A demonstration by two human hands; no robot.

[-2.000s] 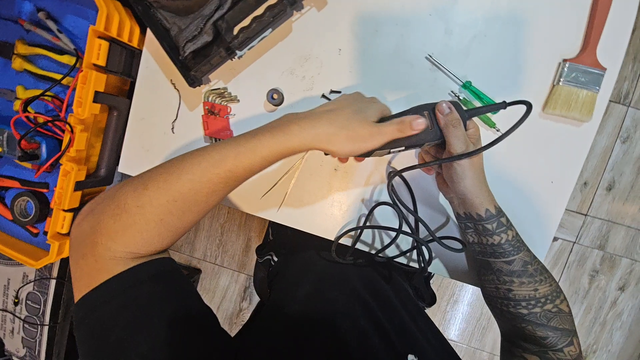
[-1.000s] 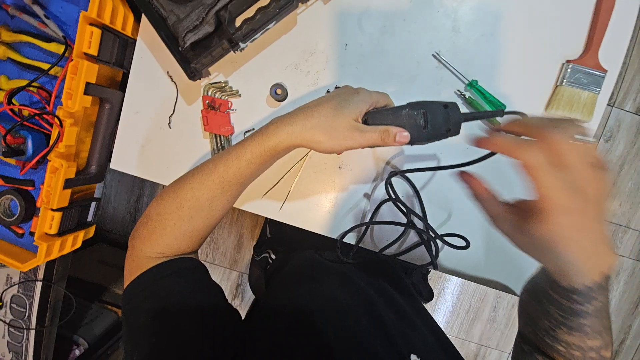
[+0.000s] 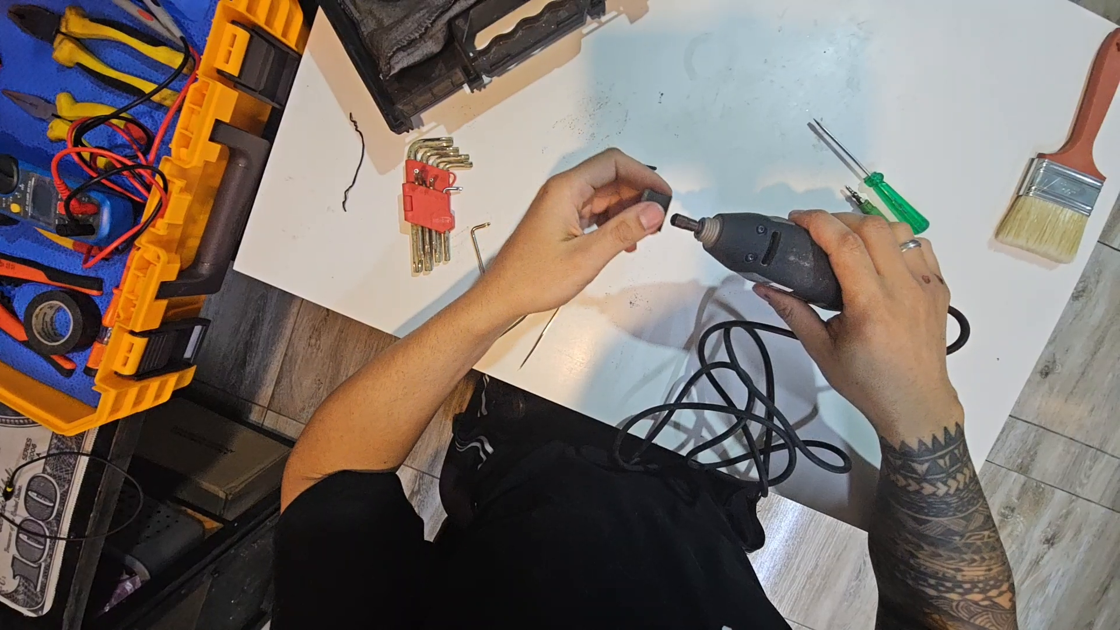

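Observation:
My right hand (image 3: pixel 875 297) grips a black corded rotary tool (image 3: pixel 774 254) from behind, its bare spindle end pointing left. Just off that tip, my left hand (image 3: pixel 595 227) pinches a small dark grey piece (image 3: pixel 656 207) between thumb and fingers; a narrow gap separates the two. The tool's black cord (image 3: pixel 757 394) lies in loose loops below. Behind the tool are a green-handled screwdriver (image 3: pixel 892 199) and a smaller green driver (image 3: pixel 862 203). A red holder of hex keys (image 3: pixel 427 203) lies left of my left hand, with a loose hex key (image 3: pixel 479 249) beside it.
A paintbrush (image 3: pixel 1054 188) lies at the white table's right. An open black case (image 3: pixel 490 44) stands at the back. At far left is an orange toolbox (image 3: pixel 149 297) with pliers (image 3: pixel 114 52), a multimeter (image 3: pixel 66 206) and black tape (image 3: pixel 57 322). A dark twisted strand (image 3: pixel 354 162) lies near it.
My right hand, off the tool a second ago, now grips its body. My left hand has left the tool and holds the small dark piece at its tip. The dark ring beside the hex keys is no longer seen there.

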